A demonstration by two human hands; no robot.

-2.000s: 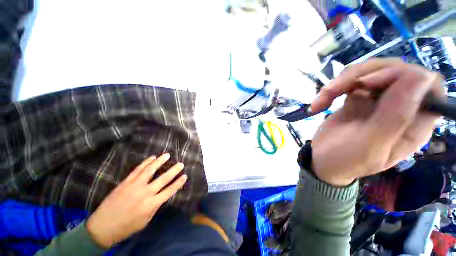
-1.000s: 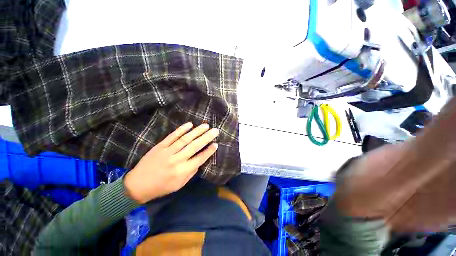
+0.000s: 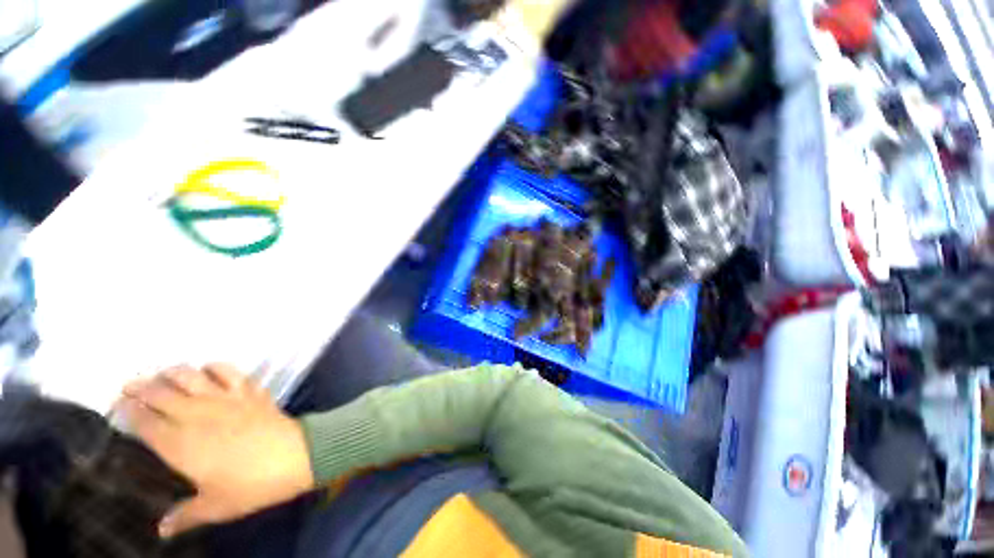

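Observation:
The dark plaid cloth lies bunched and blurred at the lower left, on the near end of the white table. My right hand comes in from the right in a green sleeve. It lies palm down at the cloth's right side, thumb apart from the fingers; no firm grip shows. My left hand is not clearly in view; a small skin-toned patch at the left edge is too cut off to tell. Green and yellow loops and a thin black tool lie on the table.
A blue crate holding brown plaid pieces stands right of the table. A dark flat object lies near the table's far right edge. Black-and-white checked cloth hangs beyond the crate. Blurred parts of the machine show at the upper left.
The view has swung right, bringing the crate into full view and most of the machine out. My right hand has come down to the cloth; my left hand has dropped from clear view.

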